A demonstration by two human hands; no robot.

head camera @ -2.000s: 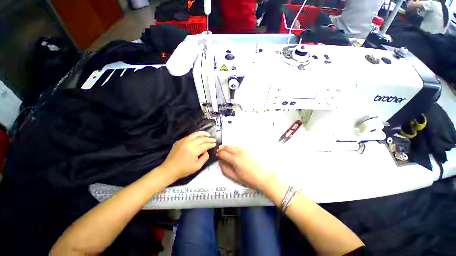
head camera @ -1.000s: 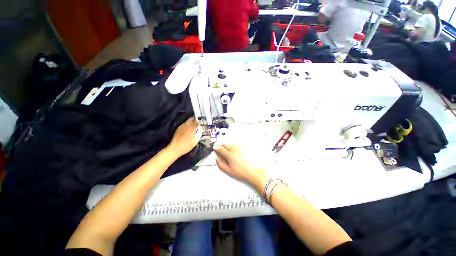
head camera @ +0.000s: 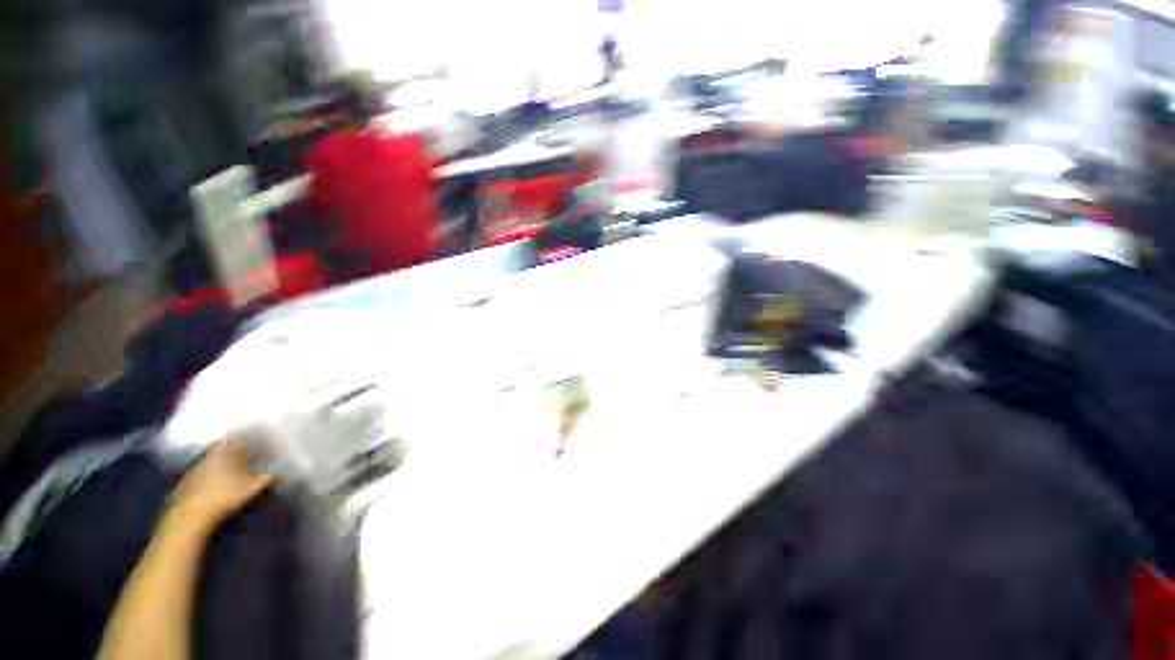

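Note:
The head view is strongly blurred. My left hand [head camera: 222, 480] is at the left, on or against the black garment [head camera: 264, 580] near the needle end of the machine. Blur hides its fingers and whether they grip the cloth. My right hand is not in view. The white sewing machine [head camera: 451, 329] runs across the picture and merges with the white table [head camera: 515, 554]. A small reddish thing, perhaps the thread snips [head camera: 566, 419], shows near the middle. Needle and presser foot cannot be made out.
A large black cloth pile [head camera: 928, 503] lies at the right, with part of a red crate [head camera: 1153, 612] at the right edge. A yellowish thing, perhaps the scissors [head camera: 776, 316], is by the machine's right end. A person in red [head camera: 374, 200] is behind.
The view has swung to the right and blurred, so the machine shows further left and the right-hand pile is in view. My right hand has left the picture. My left hand shows lower left.

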